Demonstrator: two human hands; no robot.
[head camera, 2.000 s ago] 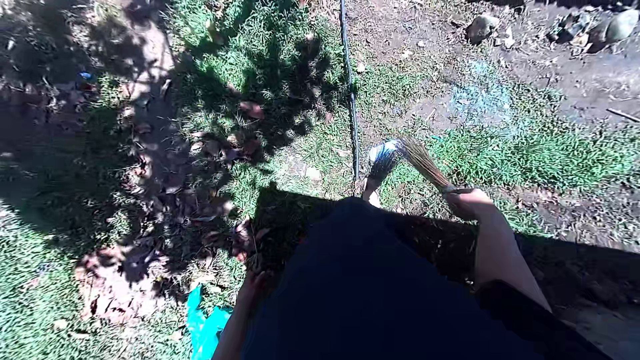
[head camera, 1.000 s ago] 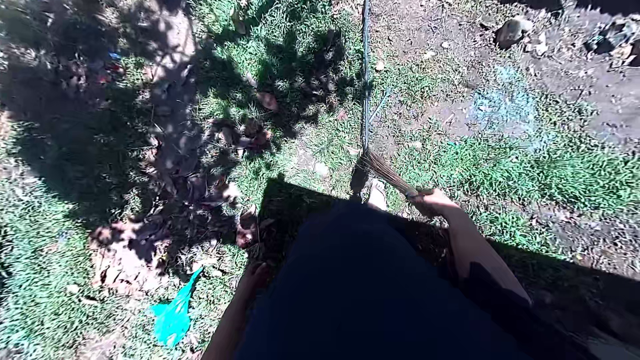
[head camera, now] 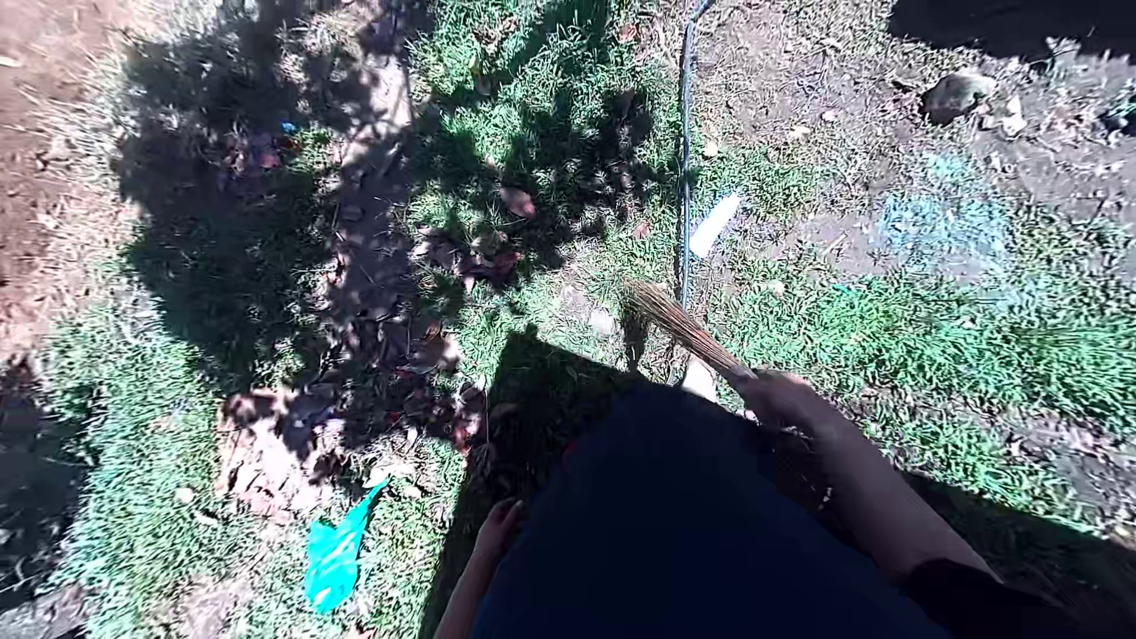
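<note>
My right hand (head camera: 781, 401) is closed around the bound end of a short straw hand broom (head camera: 688, 330), whose bristles point up and left over the grass beside a dark hose (head camera: 686, 151). A white scrap (head camera: 714, 224) lies just right of the hose, above the broom. My left hand (head camera: 502, 525) hangs low at the left edge of my dark clothing, in shade; its fingers are hard to make out. To its left, a crumpled green plastic piece (head camera: 335, 555) rests on the grass.
Dry leaves (head camera: 435, 351) are scattered over shaded ground at the centre left, with a leaf heap (head camera: 271, 457) below them. Stones (head camera: 958, 93) lie on bare soil at the upper right. A bluish patch (head camera: 945, 217) marks the ground at the right.
The broom's bristles have swung left from the right of the hose to beside its lower end. The white scrap, near the bristles two seconds ago, now lies apart from them.
</note>
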